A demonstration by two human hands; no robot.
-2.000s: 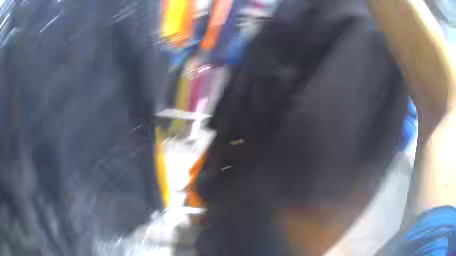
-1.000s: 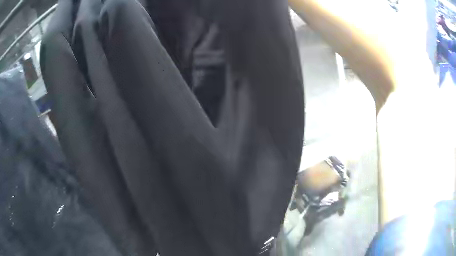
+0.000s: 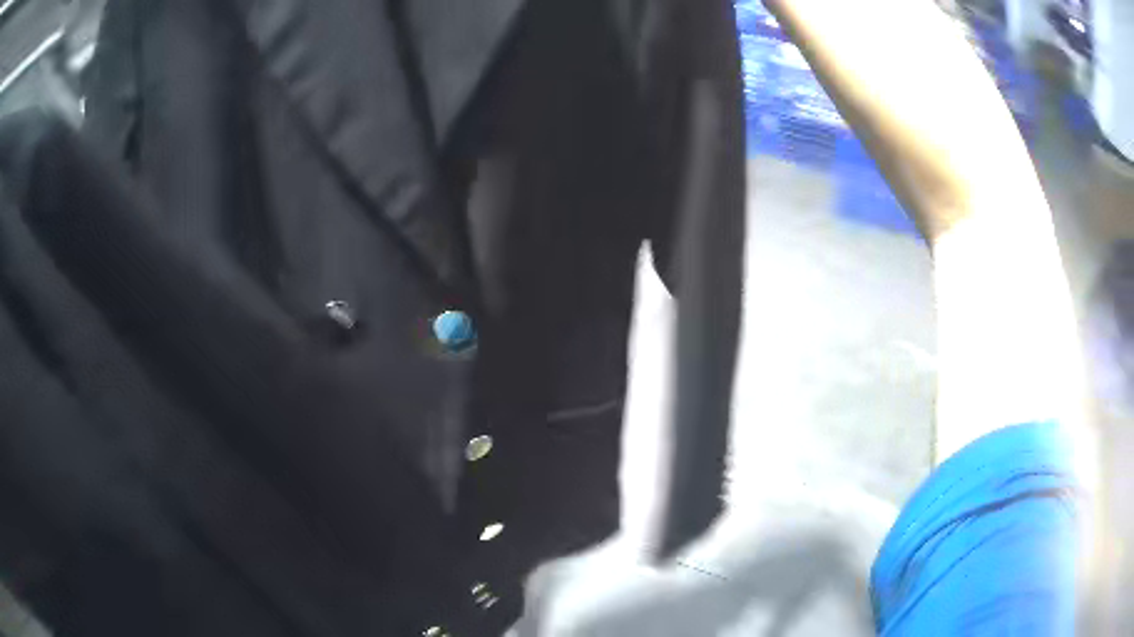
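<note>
A black double-breasted blazer (image 3: 373, 224) hangs close in front of me, with wide lapels and its front facing me. Several shiny round buttons (image 3: 479, 447) run down its front; one looks blue. Its sleeve on the right hangs free of the body. Another dark garment or part of it (image 3: 112, 423) fills the lower left. My right arm, in a blue sleeve, reaches up along the right side; its hand is cut off by the top edge. My left hand is not in view.
Blue crates or bundles (image 3: 796, 112) stand on the floor behind, at the upper right. A pale grey floor (image 3: 833, 336) shows between the blazer and my arm. Thin metal tubes (image 3: 35, 56) show at the upper left. A pale surface or sheet lies at the bottom.
The blazer has turned from folded, hanging cloth to show its lapels and buttons. The background has shifted, and blue things now show behind it. My right arm stays raised.
</note>
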